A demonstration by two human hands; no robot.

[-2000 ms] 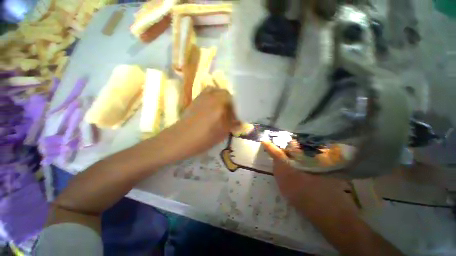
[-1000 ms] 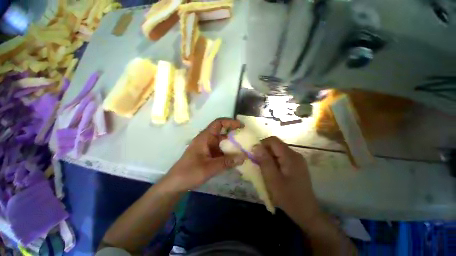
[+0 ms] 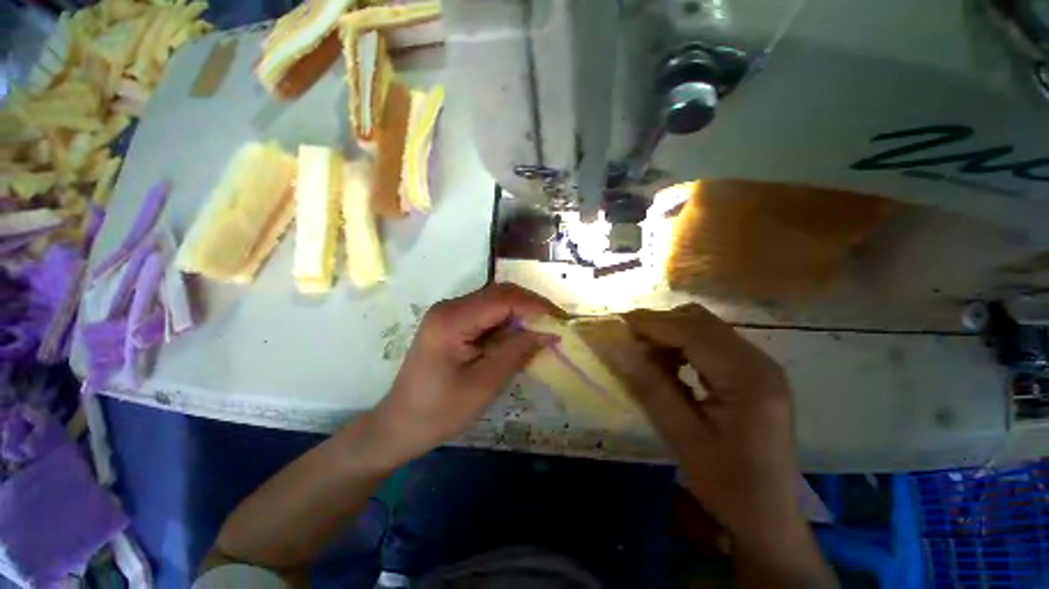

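My left hand [image 3: 466,362] and my right hand [image 3: 713,397] hold a yellow piece with a purple line [image 3: 575,374] between them, over the table's front edge. My left fingertips pinch its left end; my right fingers cover much of its right part. The presser foot and needle [image 3: 592,236] stand just beyond the hands under the bright lamp, with no fabric clearly visible there. An orange-brown patch [image 3: 759,242] lies right of the needle. Yellow strips [image 3: 316,219] and a wide yellow piece [image 3: 238,213] lie left of the machine. Purple strips [image 3: 140,293] lie at the table's left edge.
The sewing machine head [image 3: 828,127] fills the upper right. Joined pieces [image 3: 420,150] lie at the far side, close to it. Yellow strip pile [image 3: 69,104] and purple square piece [image 3: 58,500] are at left. A blue basket [image 3: 984,524] is at lower right.
Both hands came back from the needle area between the first two frames. Now the right hand covers more of the held piece. The white-faced strip right of the needle is no longer visible there.
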